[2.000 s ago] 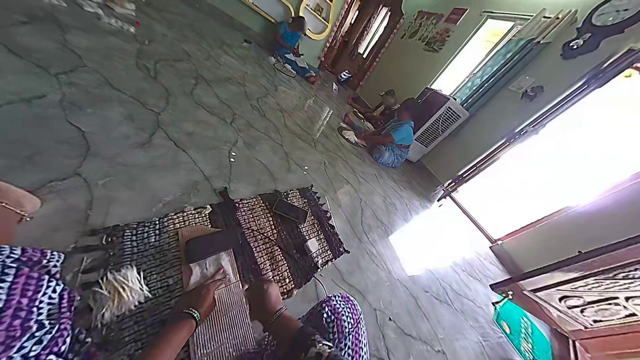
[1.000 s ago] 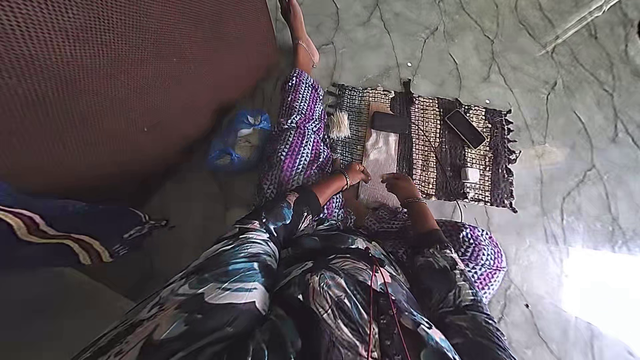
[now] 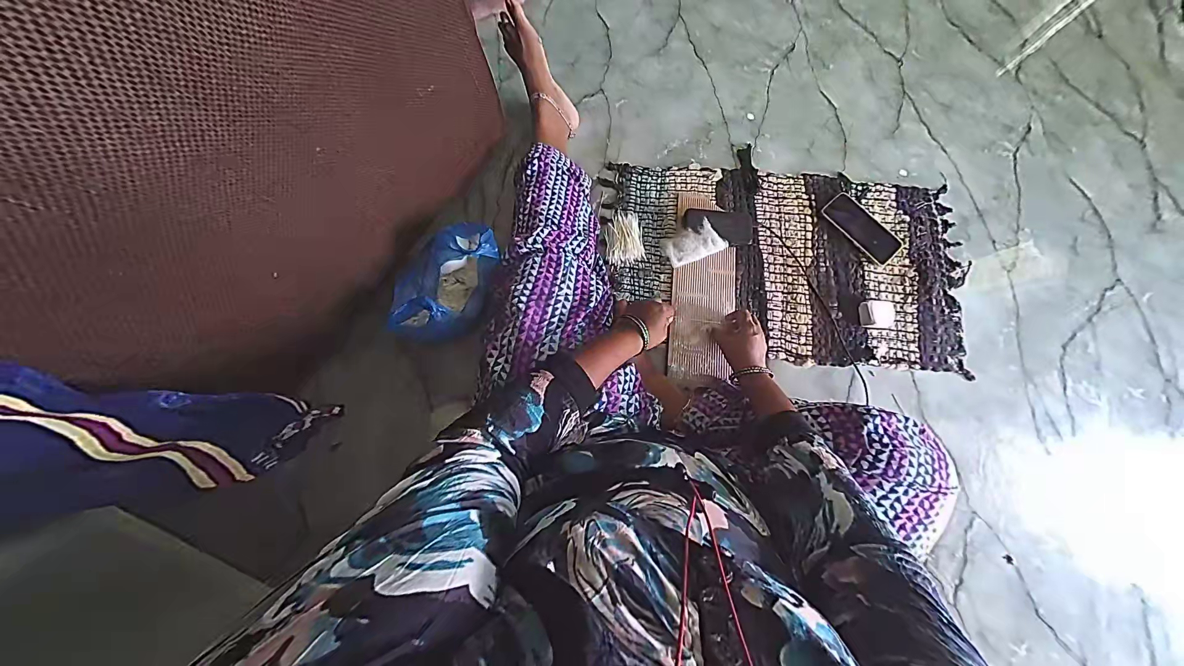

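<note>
A long ribbed board (image 3: pixel 703 291) lies lengthwise before me on a striped woven mat (image 3: pixel 786 277). My left hand (image 3: pixel 650 324) is at the board's left edge, its fingers bent. My right hand (image 3: pixel 740 338) rests on the board's right side, fingers curled down; whether something thin is between them cannot be made out. A white fluffy piece, perhaps cotton (image 3: pixel 694 243), lies across the upper part of the board, against a dark flat object (image 3: pixel 720 226). A bundle of thin pale sticks or wicks (image 3: pixel 624 238) lies left of the board.
A smartphone (image 3: pixel 861 228), a small white box-like object (image 3: pixel 876 314) and a dark cable (image 3: pixel 814 291) are on the mat's right part. A blue plastic bag (image 3: pixel 446 282) sits left of my outstretched leg. A brown woven surface (image 3: pixel 231 166) fills the upper left, with a blue striped cloth (image 3: pixel 139 444) below.
The view has swung down from the room. The whitish sheet-like piece that covered much of the board a second ago now lies bunched near its upper part, and my hands are lower on the bare ribs.
</note>
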